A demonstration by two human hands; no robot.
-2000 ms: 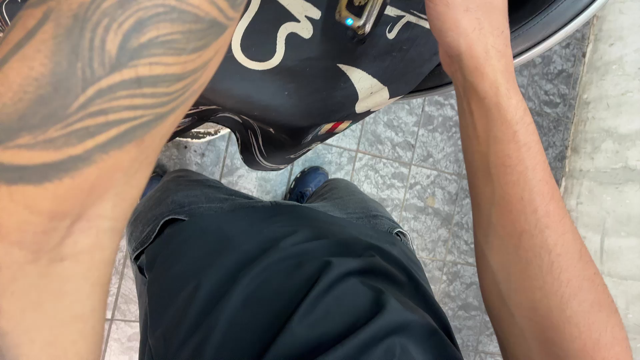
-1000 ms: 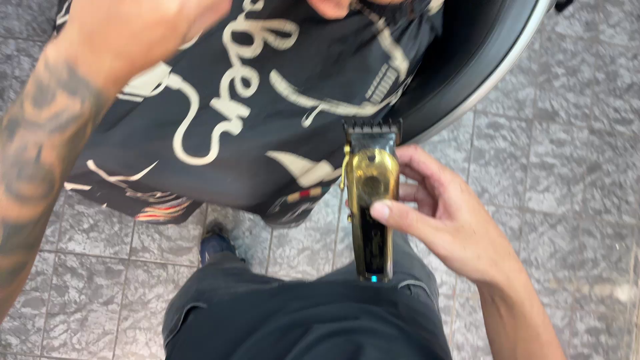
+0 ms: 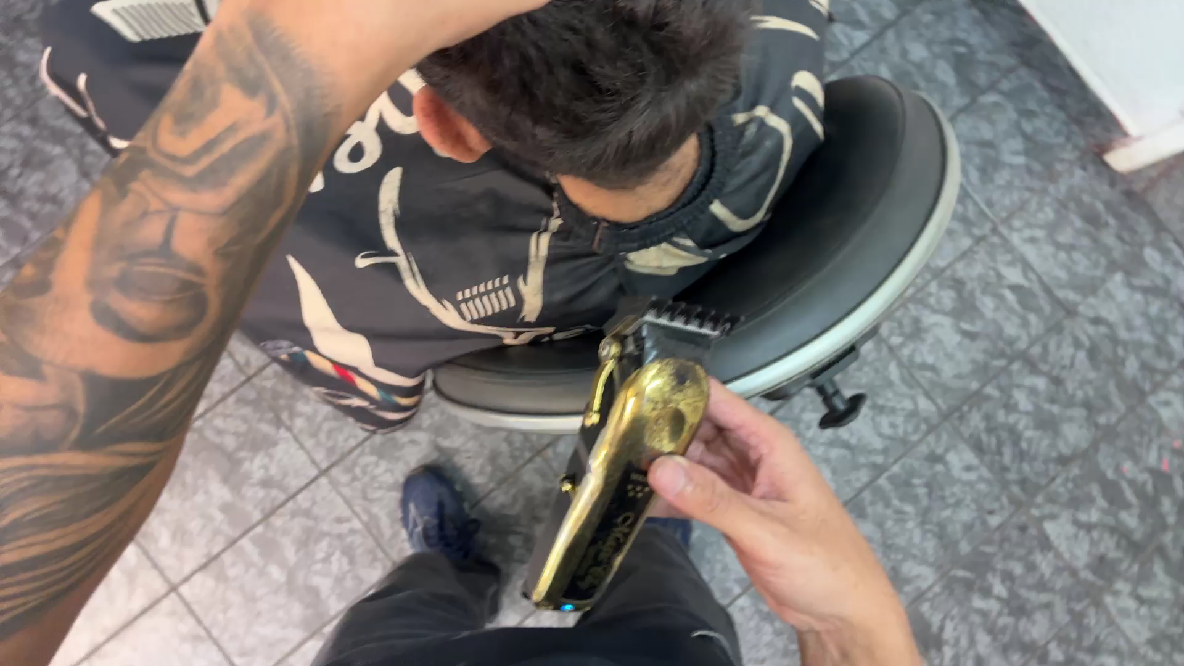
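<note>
My right hand (image 3: 754, 486) holds a gold and black cordless hair clipper (image 3: 629, 462) by its body, thumb on top. A black guard comb (image 3: 689, 319) is on the clipper's blade end, and a blue light glows at its base. My left hand (image 3: 444, 18) is at the top edge, next to the seated person's dark hair (image 3: 601, 83); its fingers are out of view or hidden behind the head. That person wears a black barber cape (image 3: 444, 222) with cream printed drawings. The clipper is behind the person, apart from the head.
The person sits in a black barber chair with a pale-edged backrest (image 3: 860, 213). A black knob (image 3: 840, 404) sticks out behind it. My shoe (image 3: 435, 513) stands on the grey tiled floor (image 3: 1036, 444). A white fixture (image 3: 1119, 65) is at the upper right.
The view has shifted, bringing the person's head and the chair back into sight. The clipper, upright a second ago, now tilts to the right in my right hand.
</note>
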